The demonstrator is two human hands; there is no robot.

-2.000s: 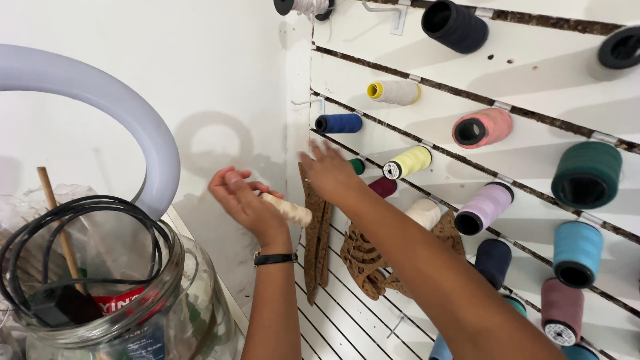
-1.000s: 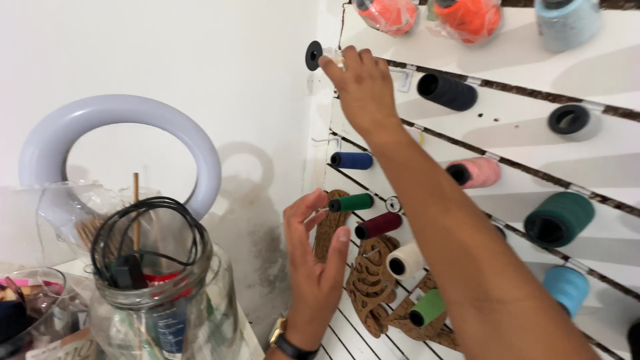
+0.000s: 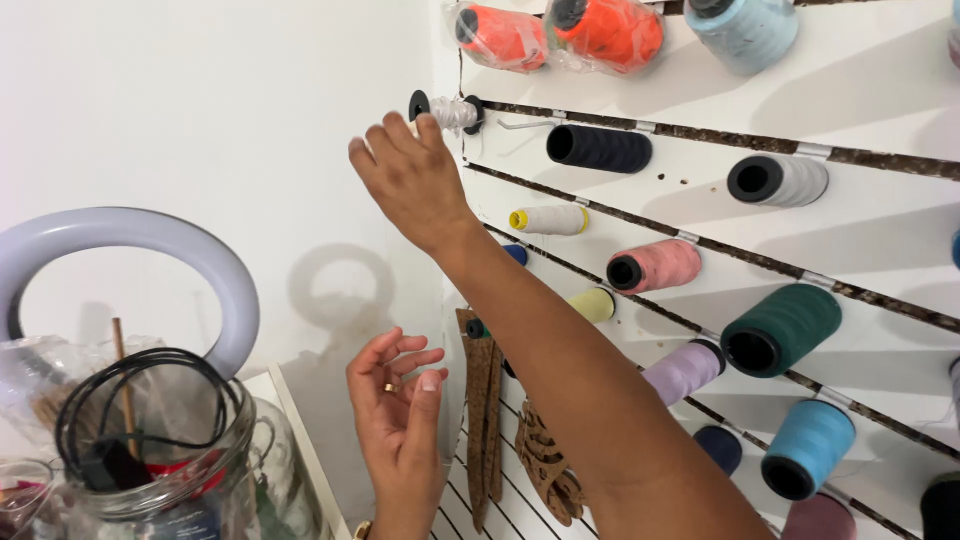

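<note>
My right hand point(image 3: 412, 180) is raised against the wall corner, back toward the camera, fingers bent. Its fingertips are just below a black-flanged spool of white cord point(image 3: 452, 114). A small cream bit point(image 3: 413, 127) shows between the fingers; the palm is hidden, so I cannot tell whether the hand grips it. Lower down, my left hand point(image 3: 401, 427) has its palm up, fingers apart and curled, holding nothing, with a ring on one finger. To its right hang brown patterned cut-out pieces point(image 3: 551, 465) and a long brown strip point(image 3: 478, 427). A green thread cone point(image 3: 475, 328) is partly covered by my right forearm.
Thread cones hang on the slatted wall panel, including dark navy point(image 3: 600, 148), pink point(image 3: 656, 266) and dark green point(image 3: 784, 330). A bare metal hook point(image 3: 525, 124) juts out nearby. At lower left stand a glass jar point(image 3: 157, 499) with a coiled black cable and a pale lilac ring point(image 3: 236, 300).
Two seconds ago my left hand had a cream bundle in it; now it is empty. My right hand has gone from the lower cones up to the white cord spool.
</note>
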